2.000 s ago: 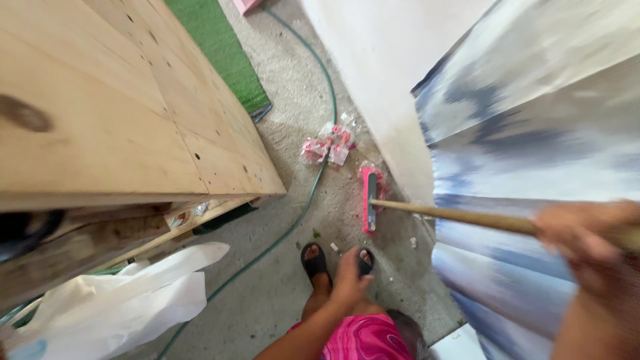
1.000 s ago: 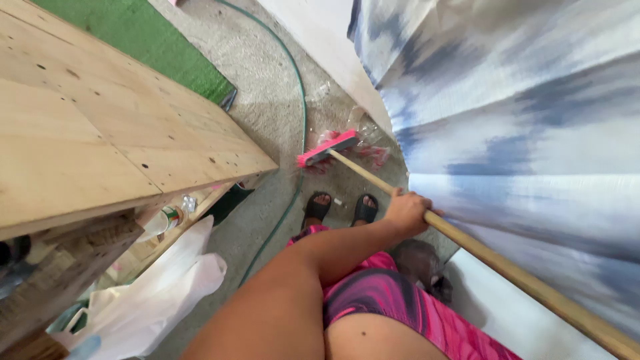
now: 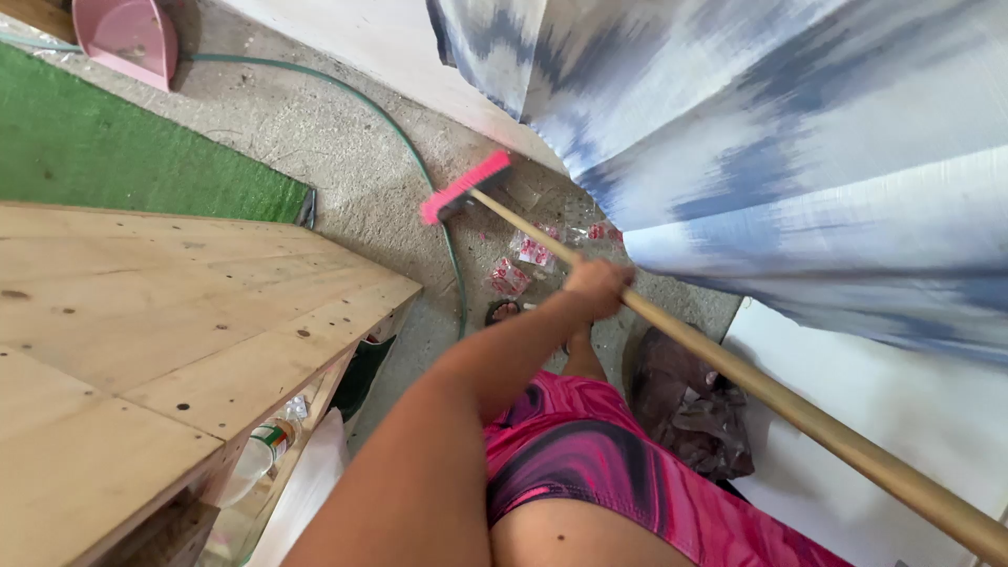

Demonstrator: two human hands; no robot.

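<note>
My left hand (image 3: 598,287) is closed around the long wooden handle (image 3: 693,342) of a broom, partway along it. The handle runs from the lower right corner to the broom head (image 3: 468,189), whose pink bristles rest on or just over the concrete floor across a green hose. Between the broom head and my sandaled feet lie crumpled clear plastic wrappers with red print (image 3: 508,277), with more beside the curtain's lower edge. A pink dustpan (image 3: 130,43) sits on the floor at the upper left. My right hand is out of view.
A plywood counter (image 3: 197,291) fills the left, with a bottle (image 3: 264,445) on a shelf beneath. Green artificial turf (image 3: 118,150) lies beyond it. A blue and white curtain (image 3: 756,142) hangs at right. A dark plastic bag (image 3: 693,402) stands near my legs. The green hose (image 3: 378,110) crosses the floor.
My left hand, empty two seconds ago, now grips the handle. My right hand, on the handle then, is out of view. The broom head has moved away from my feet since one second ago.
</note>
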